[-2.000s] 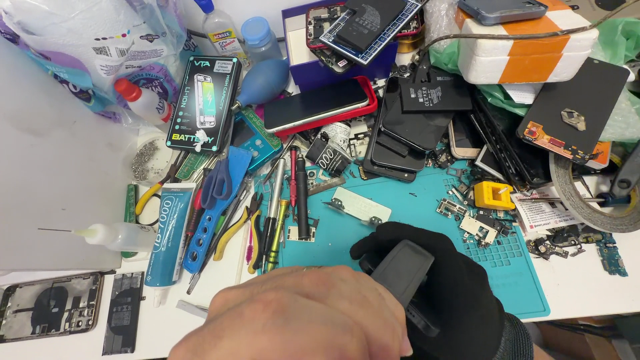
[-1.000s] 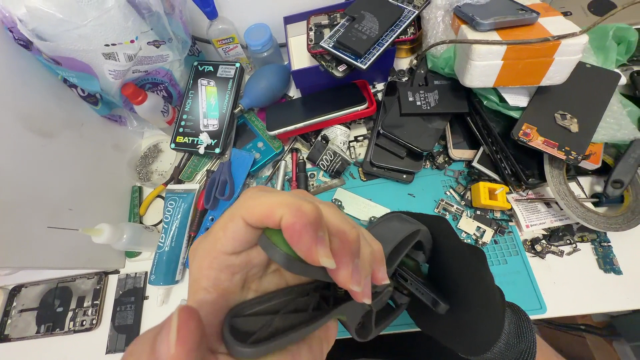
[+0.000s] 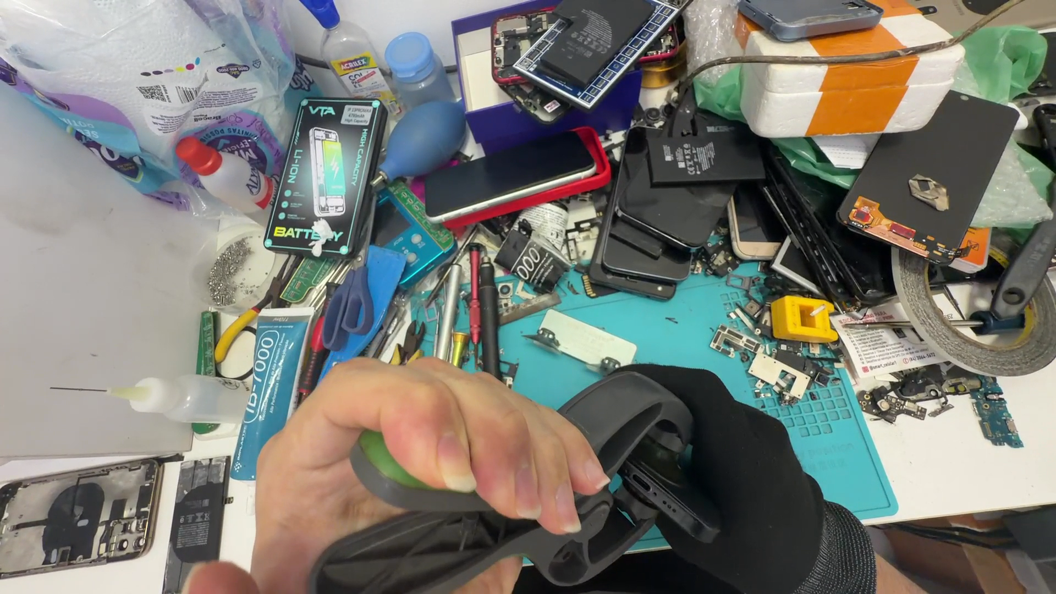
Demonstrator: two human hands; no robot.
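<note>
My bare left hand (image 3: 437, 445) has its fingers curled over the upper handle of dark grey plier-style opening pliers (image 3: 569, 553) with a green insert; its thumb shows at the bottom left. Between the rounded jaws of the pliers sits a smartphone (image 3: 672, 499), seen on its port edge and tilted. My right hand (image 3: 734, 478), in a black glove, holds the phone from the right side; its fingertips are hidden behind the phone and pliers. Just beyond both hands, a pale metal plate (image 3: 586, 338) lies on the teal work mat (image 3: 858, 470).
Screwdrivers (image 3: 490, 322), blue-handled scissors (image 3: 348, 309) and a glue tube (image 3: 268, 396) lie left of the mat. Phones and battery parts are piled behind it. At right are a yellow magnetizer block (image 3: 803, 320), small parts and a tape roll (image 3: 982, 338). A needle bottle (image 3: 186, 398) stands out at left.
My left hand has turned from back-up to fingers curled upward around the pliers, whose handles now show at the lower left. My right hand stays at the phone.
</note>
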